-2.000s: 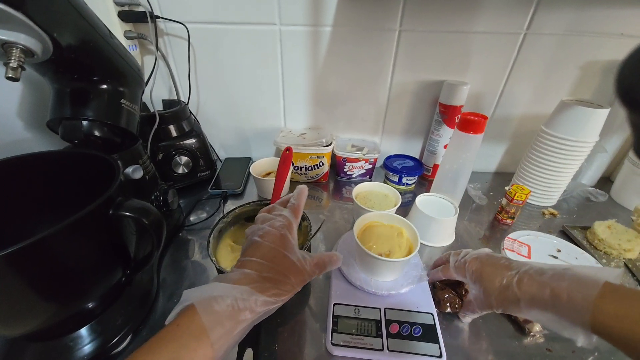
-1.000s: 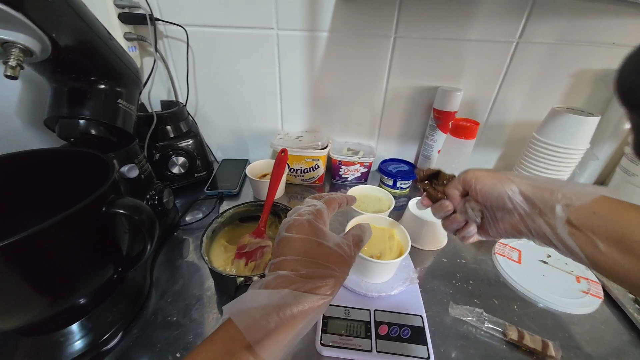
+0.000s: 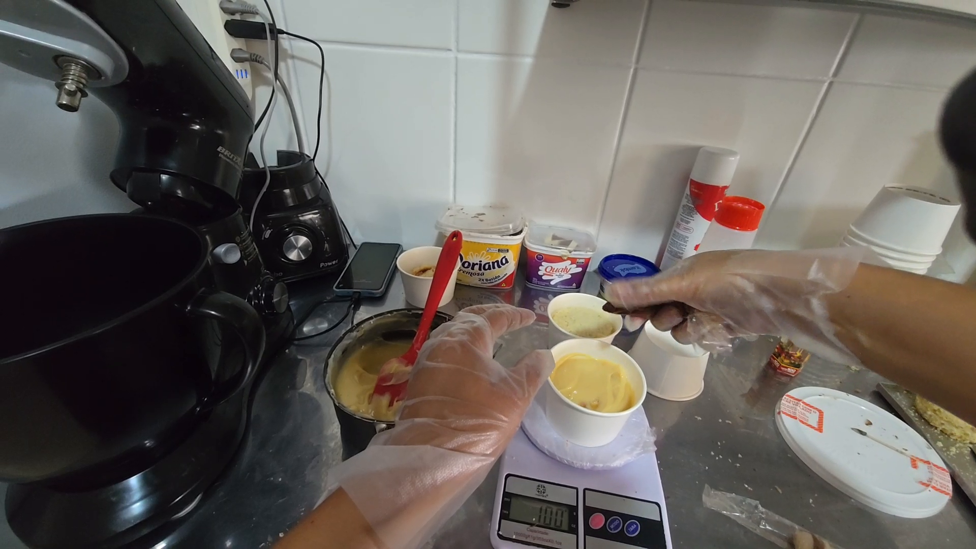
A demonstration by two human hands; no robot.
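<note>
My left hand (image 3: 476, 374), in a clear plastic glove, is raised with fingers apart beside a white paper cup (image 3: 591, 427) of yellow cream. That cup stands on a digital kitchen scale (image 3: 579, 488). My right hand (image 3: 686, 297), also gloved, pinches a dark brown piece (image 3: 614, 308), maybe chocolate, over the edge of a second cup (image 3: 572, 335) with pale filling. An upturned white cup (image 3: 671, 366) stands below my right hand. At left, a red spatula (image 3: 435, 290) leans in a dark pot (image 3: 343, 427) of yellow cream, partly behind my left hand.
A black stand mixer (image 3: 99, 366) takes up the left side. Margarine tubs (image 3: 488, 259), a phone (image 3: 368, 268) and a spray can (image 3: 698, 206) line the wall. At right are a white lid (image 3: 854, 450), stacked cups (image 3: 900, 221) and a tray (image 3: 945, 442). A plastic wrapper (image 3: 751, 518) lies in front.
Two seconds ago my right hand was low at the right of the scale, near a dark brown lump. It has risen, and the brown piece is now over the rear cup. My left hand stays raised.
</note>
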